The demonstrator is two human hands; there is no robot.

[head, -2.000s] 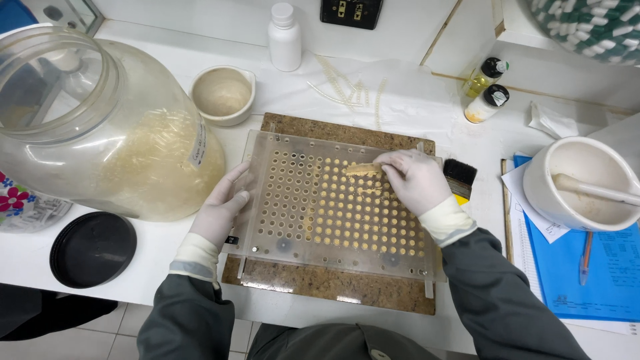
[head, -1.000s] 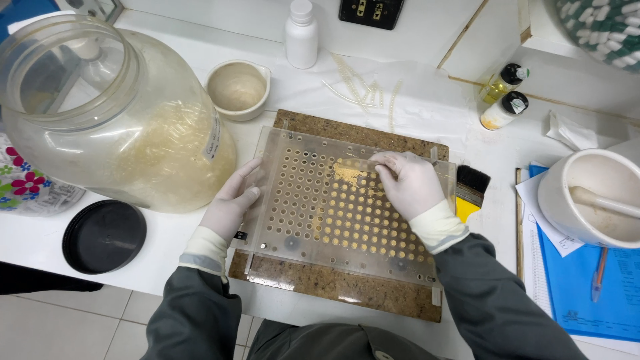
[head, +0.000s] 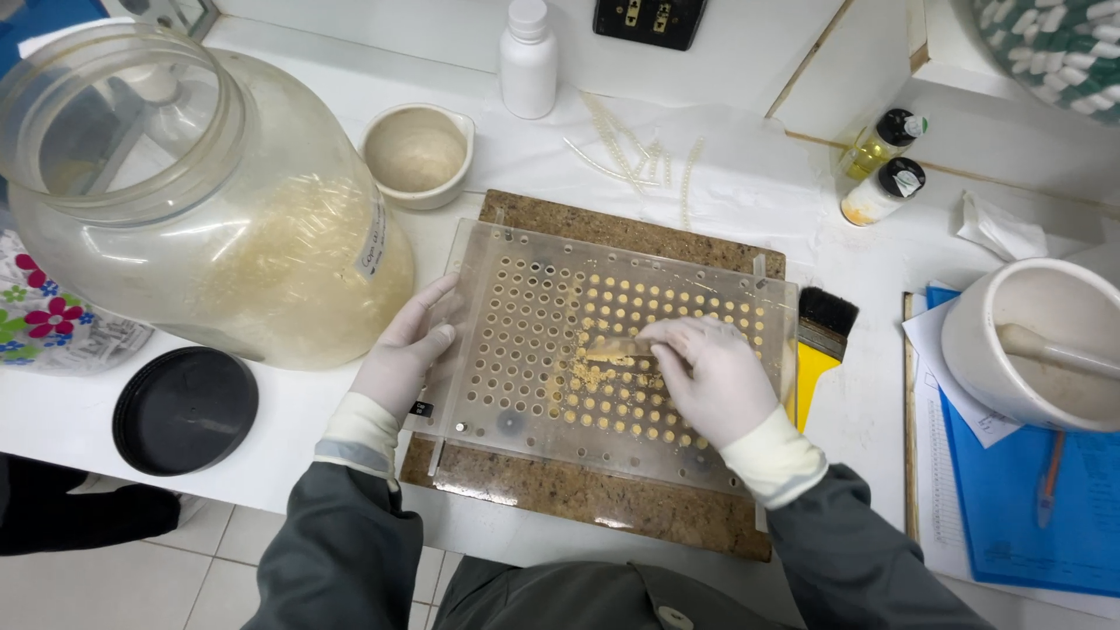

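Note:
My gloved left hand [head: 407,350] rests against the left edge of a clear plastic capsule-filling plate [head: 516,437], fingers spread along its side. With my gloved right hand [head: 713,376] I grip a thin translucent scraper [head: 617,348], its blade lying flat over the holes. Yellowish powder [head: 595,378] is heaped around the blade near the plate's middle. Many holes on the right side are filled with powder; those on the left look hollow and dark. Beneath the plate lies a brown speckled stone slab [head: 560,503].
A large clear jar [head: 306,254] of empty capsules and its black lid [head: 185,411] are at left. Behind stand a small mortar [head: 418,157] and a white bottle [head: 528,66]. To the right lie a yellow-handled brush [head: 818,350], two vials, a big mortar [head: 1006,350] and a blue folder [head: 1006,507].
My right hand has moved from the upper part of the plate toward its middle with the scraper. The powder pile has shifted downward too. My left hand stays at the plate's left edge.

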